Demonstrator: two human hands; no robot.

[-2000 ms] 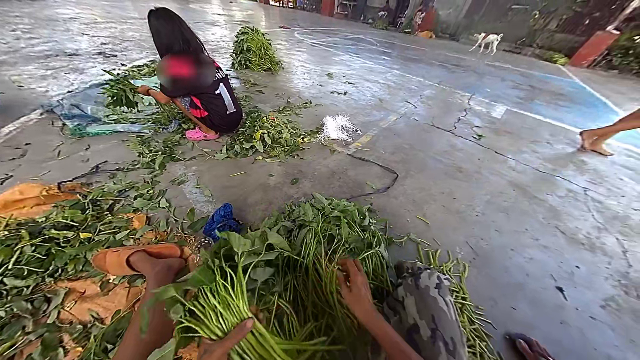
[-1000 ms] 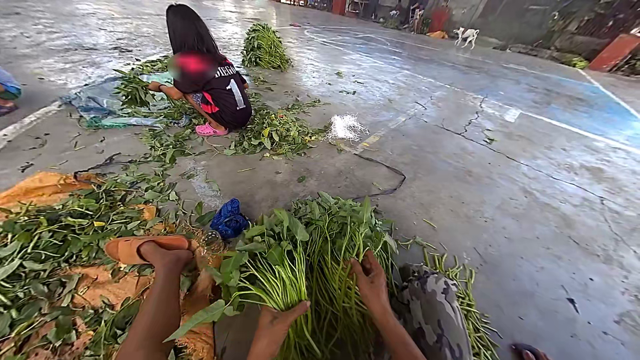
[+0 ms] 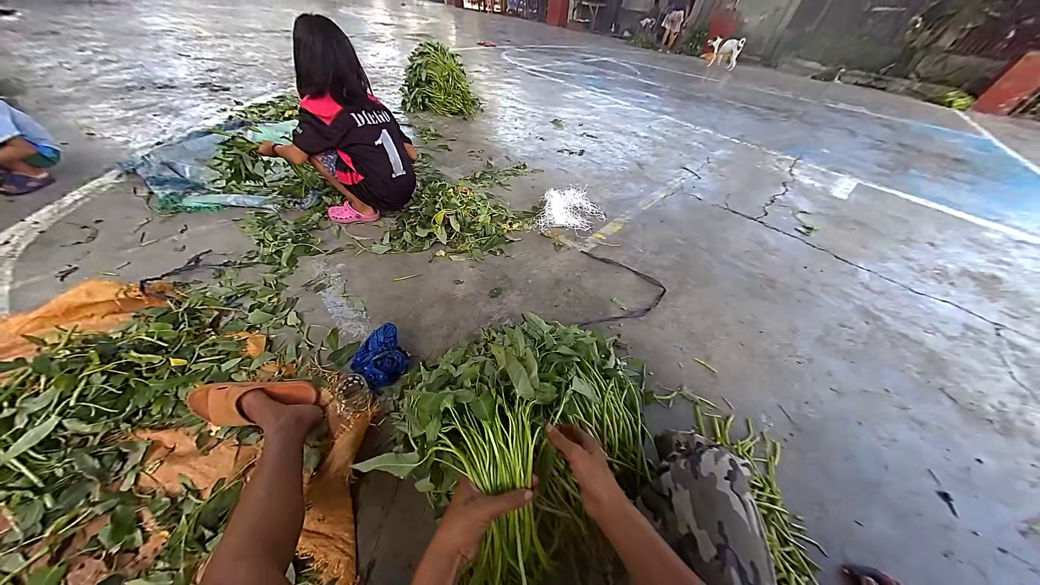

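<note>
My left hand [image 3: 487,508] is closed around the stems of a bunch of leafy greens with long green stalks [image 3: 496,447], leaves pointing away from me. Just right of that bunch, my right hand [image 3: 581,463] has its fingertips against its upper stems; whether they grip any stalk is unclear. Under and behind both hands lies a larger heap of the same greens [image 3: 601,374] on the concrete. Cut stalks [image 3: 764,479] lie to the right, beyond a knee in camouflage cloth [image 3: 707,496].
Loose leaves [image 3: 162,349] cover orange sacking [image 3: 89,309] at left. A blue plastic bag [image 3: 380,356], white strings [image 3: 569,209] and a dark cord [image 3: 650,284] lie ahead. One person [image 3: 357,138] squats by greens and a blue sheet [image 3: 175,166]; another [image 3: 24,150] is at the left edge. A dog [image 3: 725,52] stands far back.
My left hand has come up and inward with the bunch, which now stands more upright before me. My right hand has moved from the heap to the bunch's side. The dog has turned.
</note>
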